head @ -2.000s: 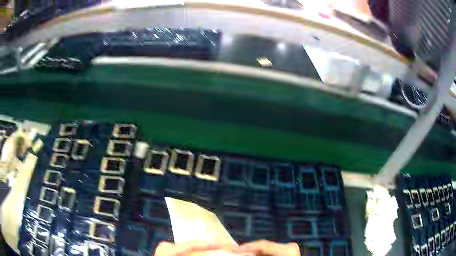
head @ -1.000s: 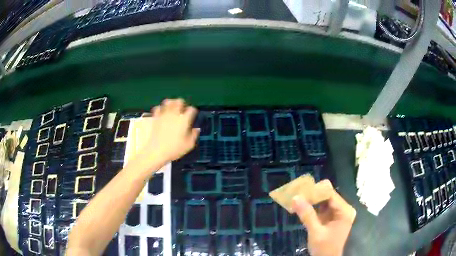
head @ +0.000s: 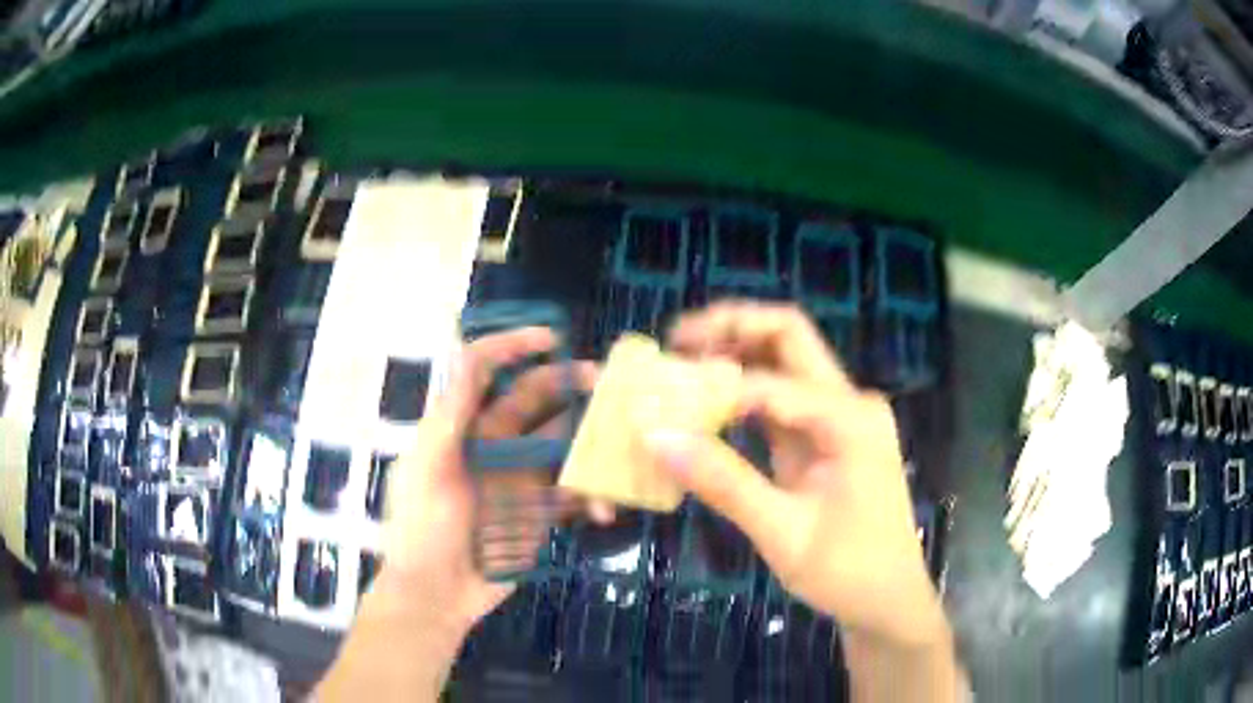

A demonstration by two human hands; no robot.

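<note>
My left hand [head: 460, 453] holds a blue-teal phone front housing [head: 520, 442] upright above the tray, its window open with fingers showing through. My right hand [head: 811, 453] pinches a cream-yellow die-cut adhesive piece [head: 635, 433] just right of the housing; the two look close, but I cannot tell whether they touch. Both hands are slightly blurred. A long white-cream gasket sheet [head: 397, 275] with rectangular holes lies over the left part of the black blister tray [head: 577, 659]. Several housings with plain blue rims [head: 742, 247] lie along the tray's back row.
Trays with cream-ringed housings lie at left [head: 212, 371] and far right [head: 1180, 483]. Loose release liner [head: 1065, 460] is piled on the grey-green bench [head: 984, 412]. A green strip [head: 550, 110] runs behind the trays. A metal rail [head: 1168, 240] stands at upper right.
My left hand has left the gasket sheet and now holds a housing lifted from the back row. My right hand has moved left with the adhesive piece, towards the housing. The view has shifted.
</note>
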